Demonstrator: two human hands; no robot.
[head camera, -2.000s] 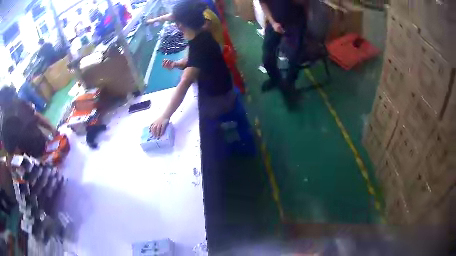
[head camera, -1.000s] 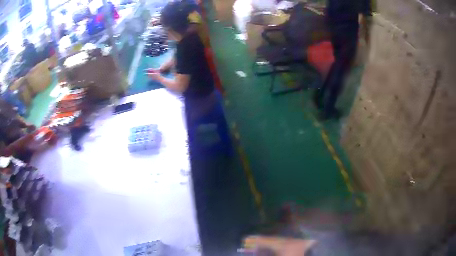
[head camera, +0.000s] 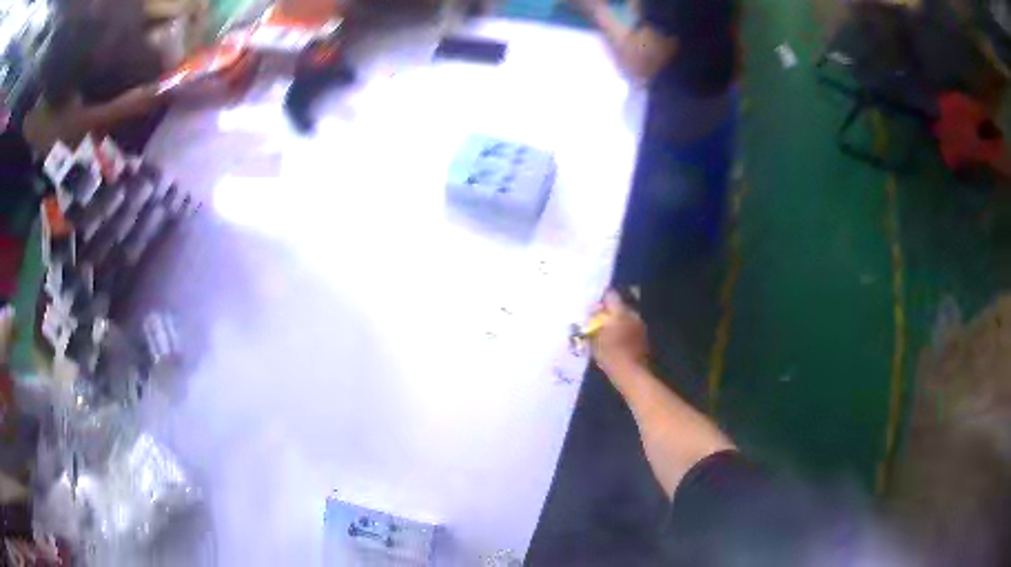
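My right hand (head camera: 621, 334) is at the right edge of the white table (head camera: 333, 332), its fingers closed on a yellow marker pen (head camera: 594, 326). The image is blurred. A block of light blue-grey retail boxes (head camera: 501, 177) stands on the table ahead, beyond my hand and not touched by it. Another blue-grey box (head camera: 380, 537) lies at the near end of the table, partly cut off by the lower edge. My left hand is not in view.
A dark flat rectangle (head camera: 471, 50) lies at the far table edge. Clear plastic bags (head camera: 144, 487) and stacked orange-and-white boxes (head camera: 89, 222) are at the left. Another person's arm (head camera: 122, 107) reaches in at the left; a person in dark clothing (head camera: 687, 55) is at the far right corner.
My right hand has come into view with the pen. The view has turned, so the boxes sit further right and nearer. The other worker's hand has left the far boxes; the walking person is out of view.
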